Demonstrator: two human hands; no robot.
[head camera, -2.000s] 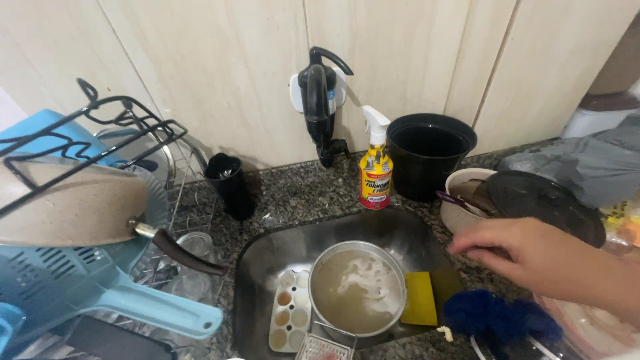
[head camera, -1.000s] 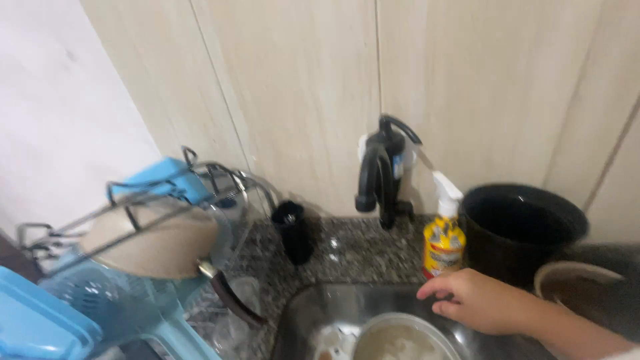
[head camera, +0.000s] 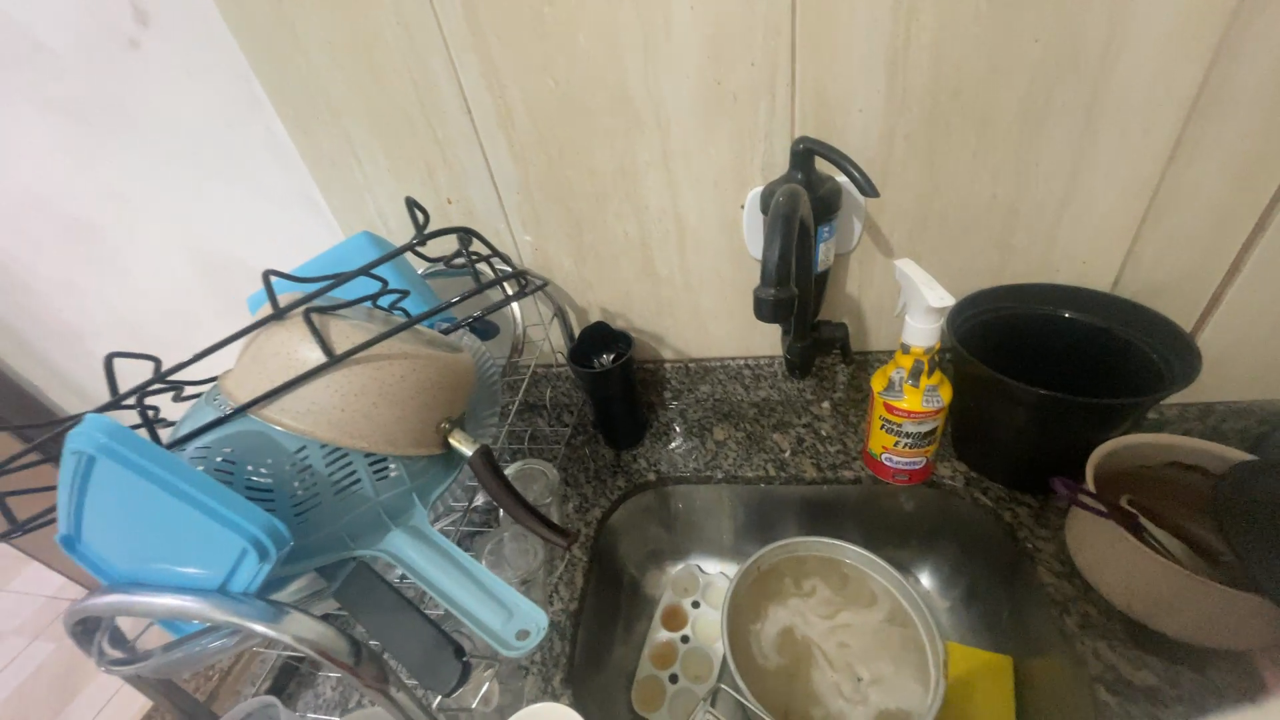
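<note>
Neither of my hands shows clearly; only a small pale patch sits at the right edge. In the steel sink (head camera: 640, 540) stands a round metal pot (head camera: 838, 640) of cloudy, foamy water. Left of it lies a white egg tray (head camera: 680, 640) with round hollows, some holding brownish liquid. A yellow sponge (head camera: 978, 682) lies at its right. On the granite counter behind stand a yellow spray bottle (head camera: 908, 415) with a white trigger and a black bucket (head camera: 1070, 370). A beige bowl (head camera: 1150, 590) with a purple-handled utensil is at the right.
A black faucet (head camera: 790, 260) juts from the wall above the sink. At the left, a dish rack holds a beige pan (head camera: 350, 380), a blue colander (head camera: 300, 480), a blue plastic container (head camera: 170, 515) and glass jars (head camera: 530, 490). A black cup (head camera: 610, 385) stands between rack and faucet.
The hand that was over the right side of the sink, near the spray bottle, is gone from there. The view has shifted left, toward the dish rack.
</note>
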